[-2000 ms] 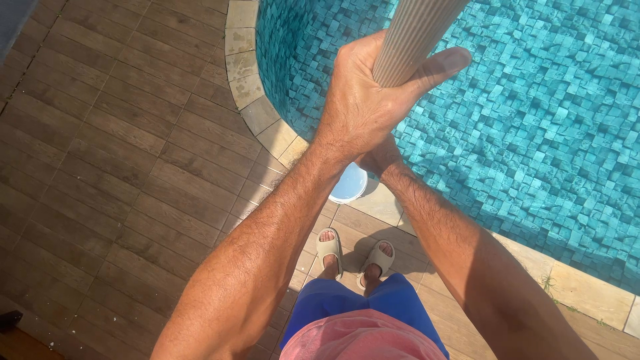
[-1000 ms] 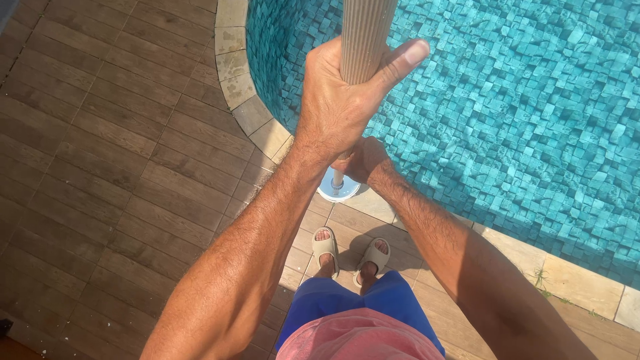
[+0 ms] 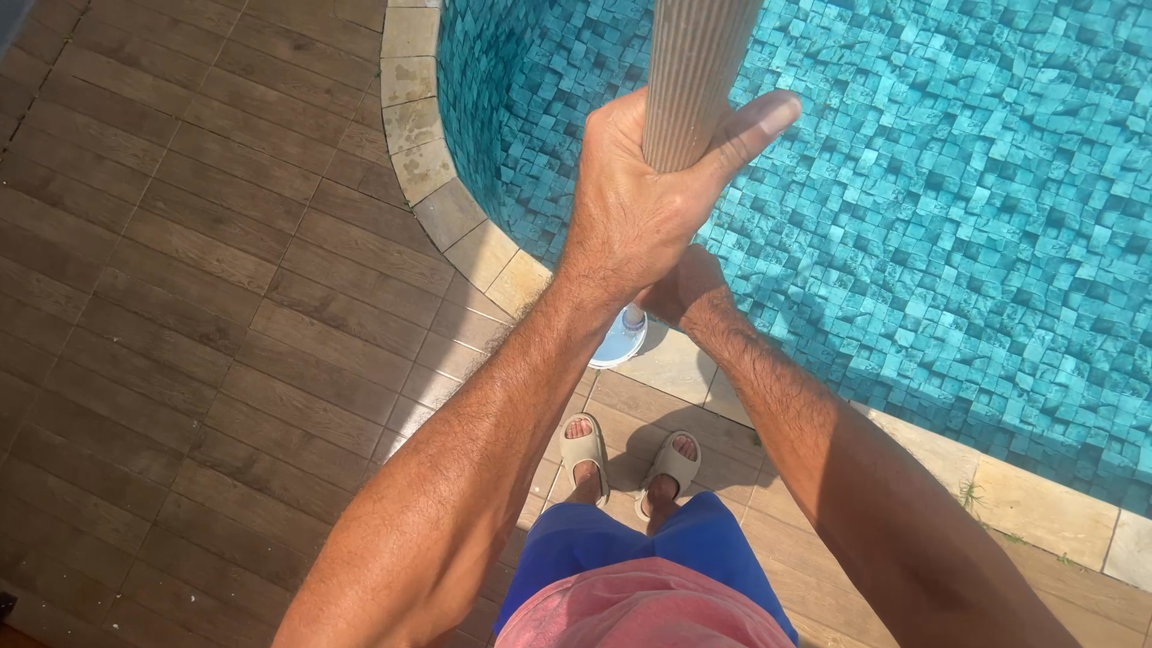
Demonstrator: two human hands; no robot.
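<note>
A thick ribbed pole (image 3: pixel 691 81) rises out of the top of the view, and my left hand (image 3: pixel 643 193) is wrapped around it with the thumb pointing up to the right. Lower down, beyond the left wrist, my right hand (image 3: pixel 688 286) is closed on what looks like a lower part of the same pole; its fingers are mostly hidden. Below that hand a thin shaft meets a round container of pale blue liquid (image 3: pixel 618 342) with a white rim, at the pool's edge. The pole between my hands is hidden.
The swimming pool (image 3: pixel 909 225) with blue mosaic tiles fills the upper right. Pale stone coping (image 3: pixel 409 83) curves around it. Brown wood-look deck tiles (image 3: pixel 207 297) lie to the left. My feet in beige sandals (image 3: pixel 673 463) stand close to the coping, where small weeds (image 3: pixel 970 493) grow.
The pole's upper end has tilted left, then slightly back right. My right hand, mostly hidden behind the left wrist at first, shows more. Both hands stay closed.
</note>
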